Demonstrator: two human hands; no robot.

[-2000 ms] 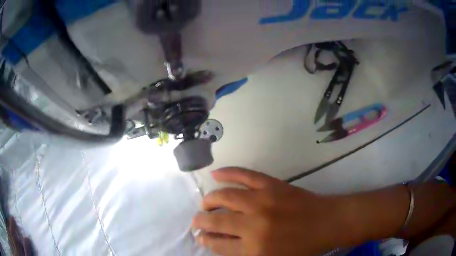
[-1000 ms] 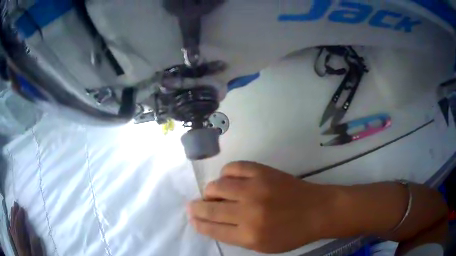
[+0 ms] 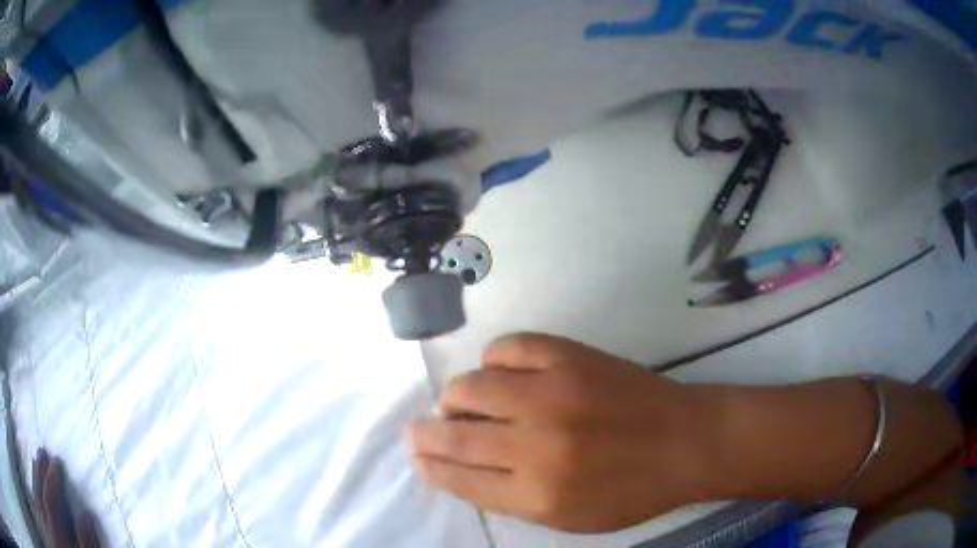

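The white fabric panel lies under the needle area of the sewing machine, glaring under the lamp, with stitched lines running down it. My right hand lies at the panel's right edge, fingertips on that edge; whether it pinches the cloth is hidden. My left hand shows only as dark fingers at the bottom left, cut off by the frame edge, on or beside the panel. The needle is lost in glare behind the tension assembly with its grey knob.
Black scissors and blue and pink thread snips lie on the machine bed, right of the needle area. A small round metal disc sits beside the tension assembly. A measuring tape runs along the front edge. A curved bar looms at left.
The panel's right edge near my right hand has shifted slightly. My right hand stays at this edge, now slightly higher in view. My left fingers, hardly visible at first, show at the lower left.
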